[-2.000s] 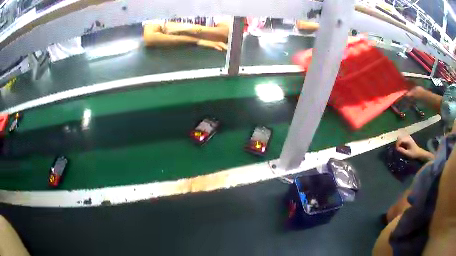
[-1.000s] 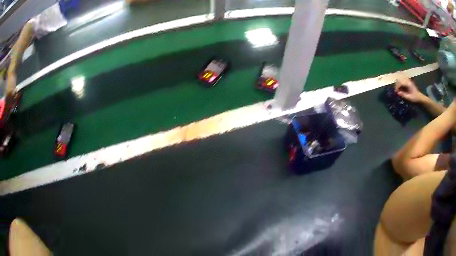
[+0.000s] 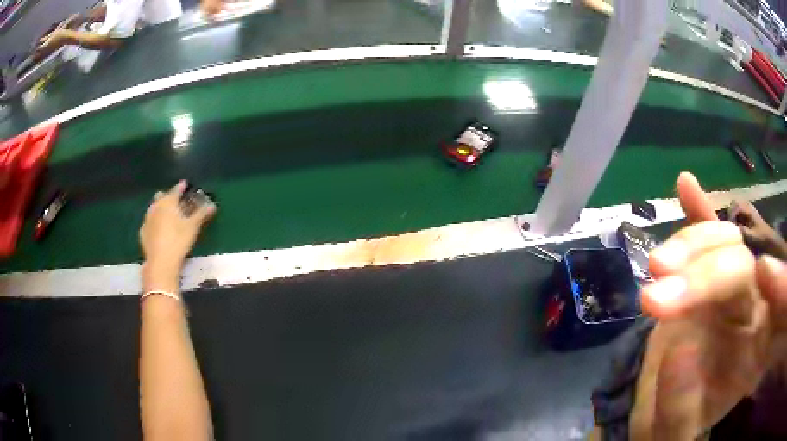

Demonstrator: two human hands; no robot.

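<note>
My left hand [image 3: 171,226] reaches over the green belt [image 3: 345,202], its fingers and thumb around the edges of a phone unit [image 3: 198,200] that is partly covered by them. My right hand [image 3: 712,280] is large in the right foreground, above the bench, index finger raised and other fingers bent; nothing shows in it. Another phone unit [image 3: 471,144] with a red end lies on the belt. One more [image 3: 547,169] is partly behind the post. The dark blue parts bin [image 3: 593,334] stands left of my right hand, small bits inside.
The grey post [image 3: 595,121] rises from the white rail [image 3: 388,248]. A red tray [image 3: 19,185] and a phone unit [image 3: 50,215] are far left, two units far right. A plastic bag [image 3: 632,241] sits behind the bin. A dark flat device [image 3: 15,413] lies bottom left. People are across the line.
My left arm has come in over the belt and its hand has closed around a unit. My right hand has entered at the right. The view has shifted, and a red tray shows at left.
</note>
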